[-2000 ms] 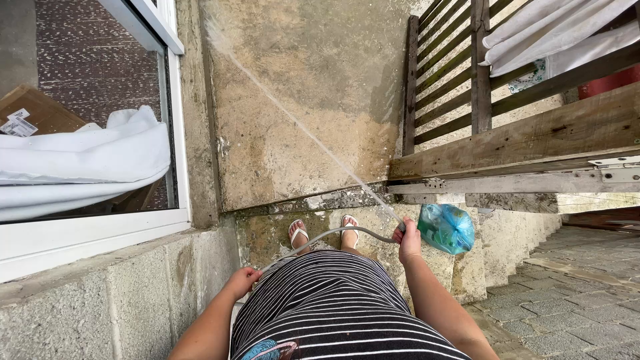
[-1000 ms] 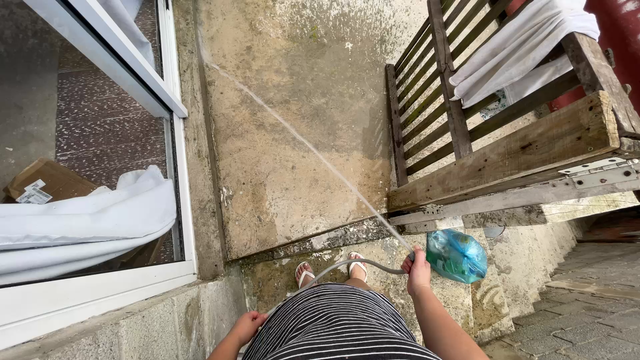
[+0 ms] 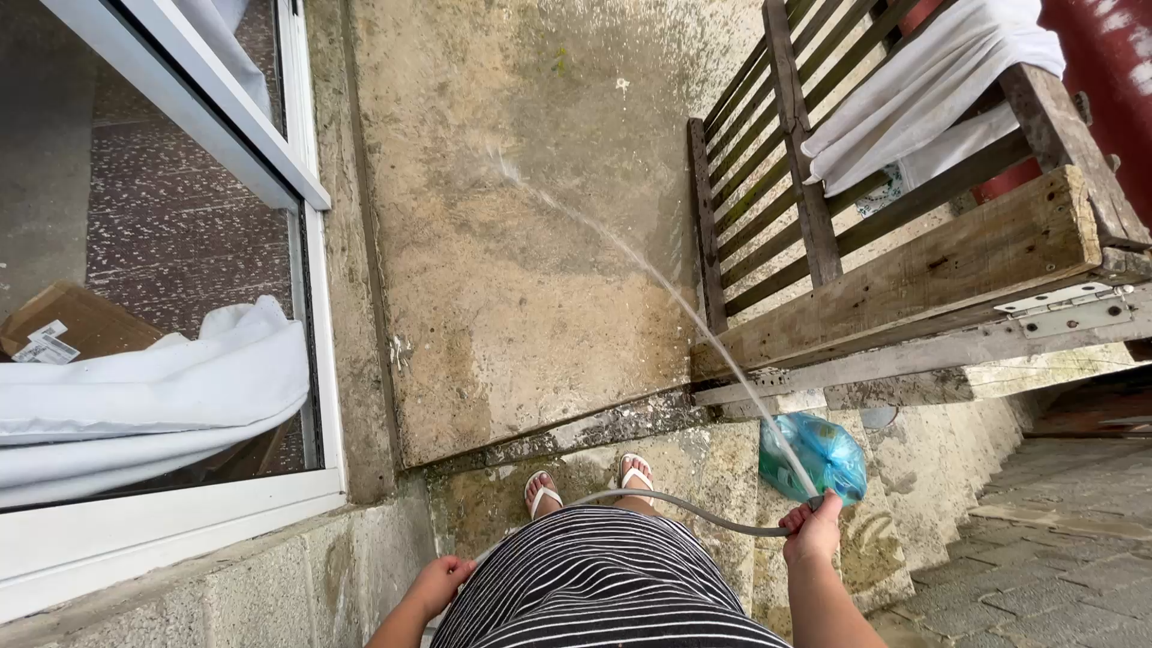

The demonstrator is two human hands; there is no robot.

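My right hand (image 3: 814, 533) grips the end of a grey hose (image 3: 711, 517) at the lower right. From it a jet of water (image 3: 661, 281) runs up and left onto the wet concrete floor (image 3: 540, 333). The hose curves left across my waist, over my striped garment, toward my left hand (image 3: 441, 578), whose fingers are closed on it at the lower left. A blue plastic bag (image 3: 817, 450), full of something, lies just beyond my right hand.
A wooden slatted gate (image 3: 918, 270) with a white cloth (image 3: 927, 99) over it stands at the right. A white-framed window (image 3: 315, 360) is at the left. Steps (image 3: 954, 477) descend at the right. My sandalled feet stand below a raised concrete edge (image 3: 576, 432).
The water jet lands farther right and nearer than before, when it reached the wall's foot at the upper left. Both hands keep their hold on the hose.
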